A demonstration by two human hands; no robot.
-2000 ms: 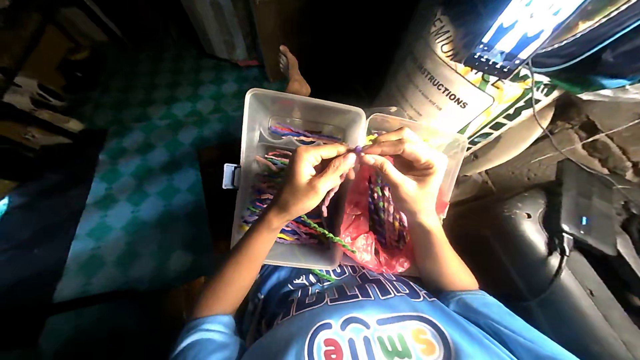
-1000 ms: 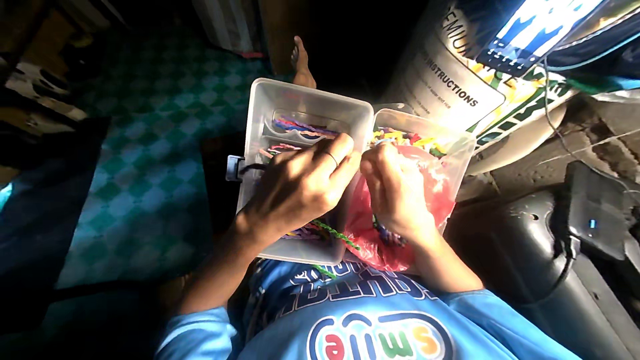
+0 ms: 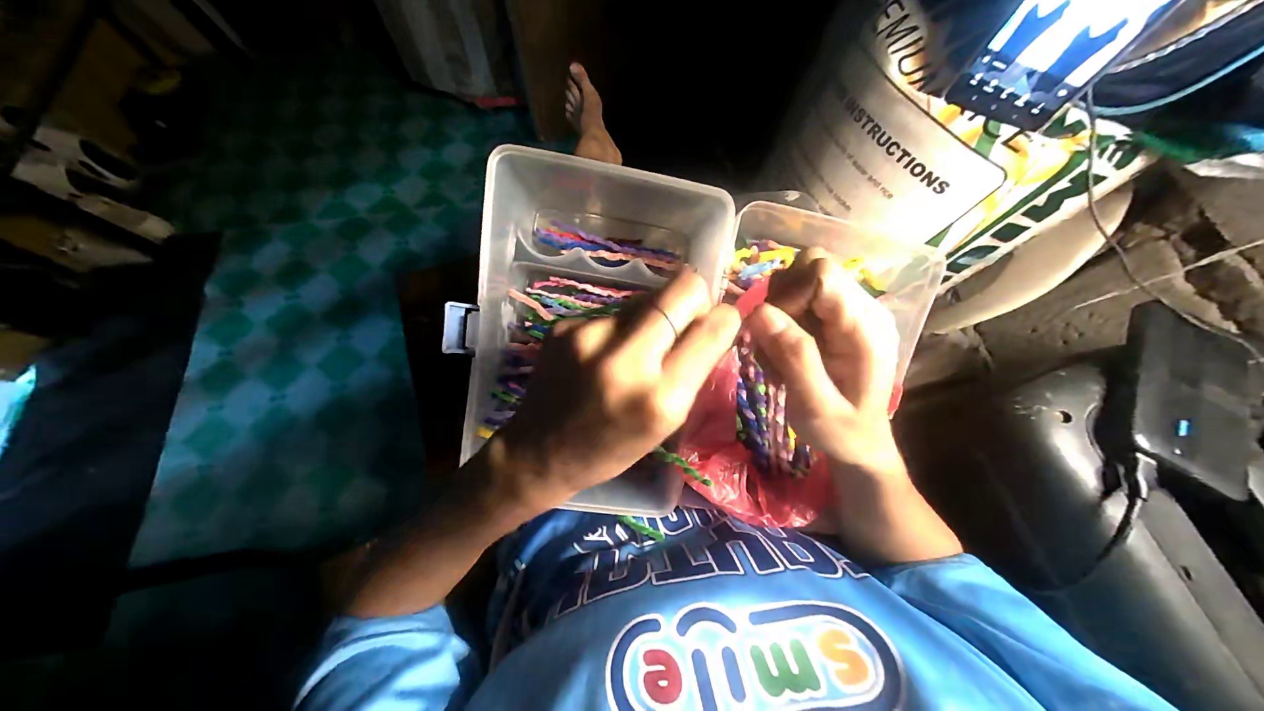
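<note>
My left hand (image 3: pixel 632 385) is over the middle of an open translucent plastic box (image 3: pixel 486 237), its fingertips pinched together near the hinge side. Close beside it, my right hand (image 3: pixel 834 346) has thumb and fingers bent together above the other half; what either hand pinches is too small or hidden to tell. Braided multicolour cords (image 3: pixel 607 247) lie in the box's compartments. More braided cords (image 3: pixel 770 420) lie on a red plastic bag (image 3: pixel 726 484) under my right hand. A green braided cord (image 3: pixel 686 466) sticks out below my left hand.
A large printed sack (image 3: pixel 879 168) stands behind the box at right. A lit phone (image 3: pixel 1047 59) is at the upper right. A black device with a cable (image 3: pixel 1195 395) rests at right. A bare foot (image 3: pixel 592 114) shows beyond the box, beside the green checkered floor (image 3: pixel 296 365).
From two seconds ago to one second ago, a purple-pink strand between my fingertips went out of sight. Since one second ago, my right hand has turned and the cords on the red bag show more.
</note>
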